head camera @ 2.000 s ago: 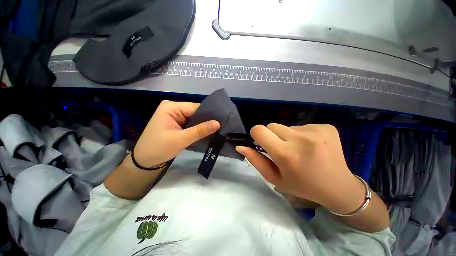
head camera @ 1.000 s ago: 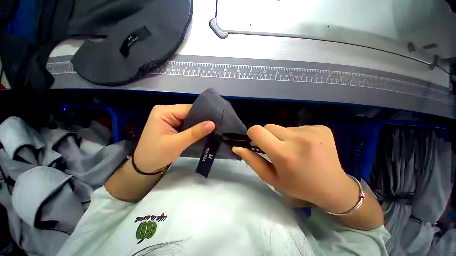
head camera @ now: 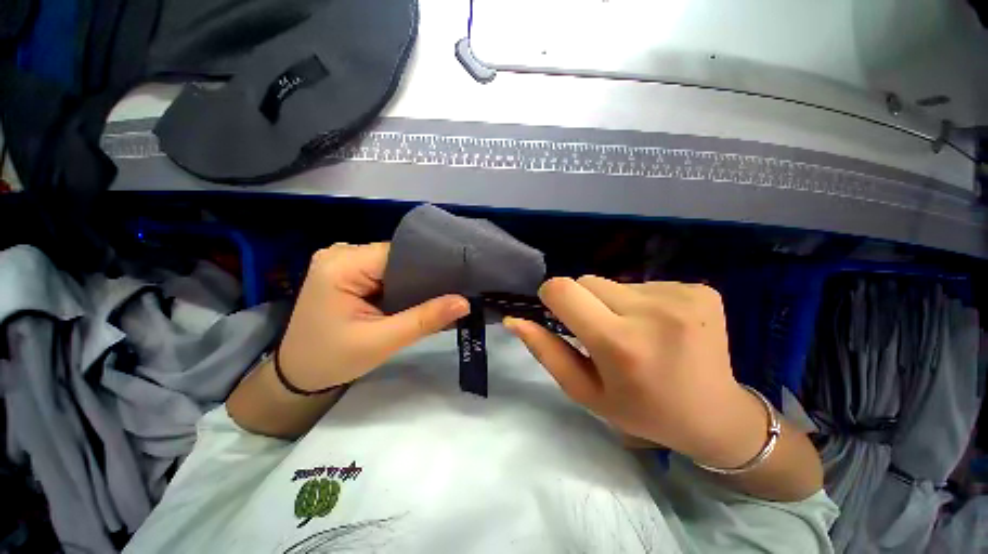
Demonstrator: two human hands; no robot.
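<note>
A small dark grey folded cloth piece (head camera: 450,258) is held in my left hand (head camera: 352,325), thumb pressed on its lower edge. A black woven label (head camera: 472,355) with pale lettering hangs down from that edge. My right hand (head camera: 650,357) grips a slim black tool (head camera: 522,307) between thumb and fingers. The tool's tip meets the cloth at the top of the label, beside my left thumb. The exact contact of tip and stitches is too small to tell.
A larger dark grey garment part (head camera: 260,119) with a black label lies on the table's left, over the printed ruler edge (head camera: 607,162). Loose pale grey panels (head camera: 98,379) are heaped below left. Tied grey bundles (head camera: 888,379) hang at the right, by a blue crate (head camera: 782,330).
The cloth piece has turned in my left hand, and its label now hangs almost straight down. My left hand has shifted slightly lower. The heap at the left has shifted.
</note>
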